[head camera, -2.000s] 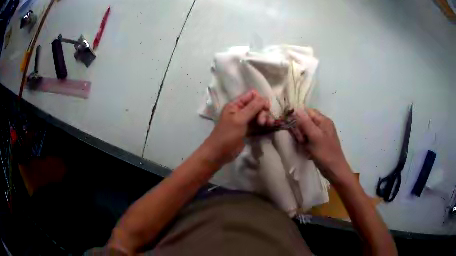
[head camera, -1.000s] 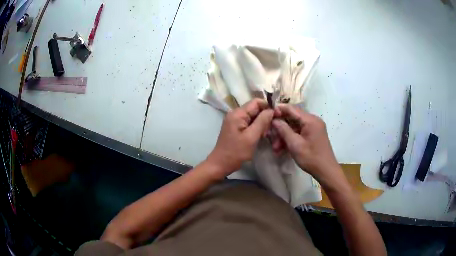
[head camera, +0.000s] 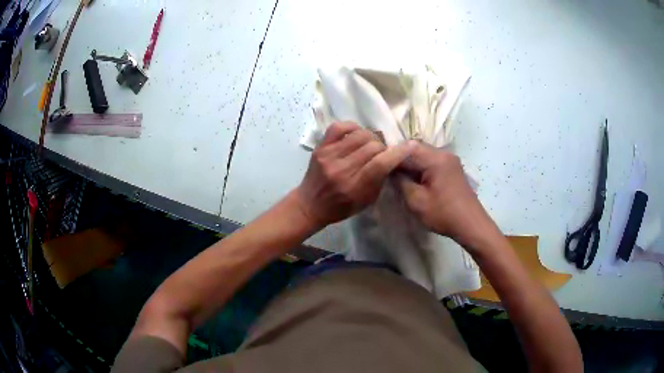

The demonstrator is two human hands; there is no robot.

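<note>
A bundle of cream-white cut fabric pieces (head camera: 393, 95) lies at the table's front edge against my body, gathered narrow at its middle. My left hand (head camera: 346, 171) is closed in a fist at the gathered middle. My right hand (head camera: 440, 186) is closed beside it, and the two hands touch. The tie strip at the middle is mostly hidden under my fingers; only a small brown bit shows between the hands. The bundle's upper end fans out beyond my hands.
Right: black shears (head camera: 591, 222), a black block (head camera: 633, 226) on thin paper, and an orange-tan pattern piece (head camera: 531, 266) by my forearm. Left: a pinkish ruler (head camera: 98, 124), dark bar (head camera: 95, 86), metal tool (head camera: 131, 71), red pen (head camera: 153, 39) and wooden rule (head camera: 60, 67).
The fingertips that were working the dark strip have closed into fists drawn tight at the bundle's middle. The strip is now mostly covered. The view has shifted slightly.
</note>
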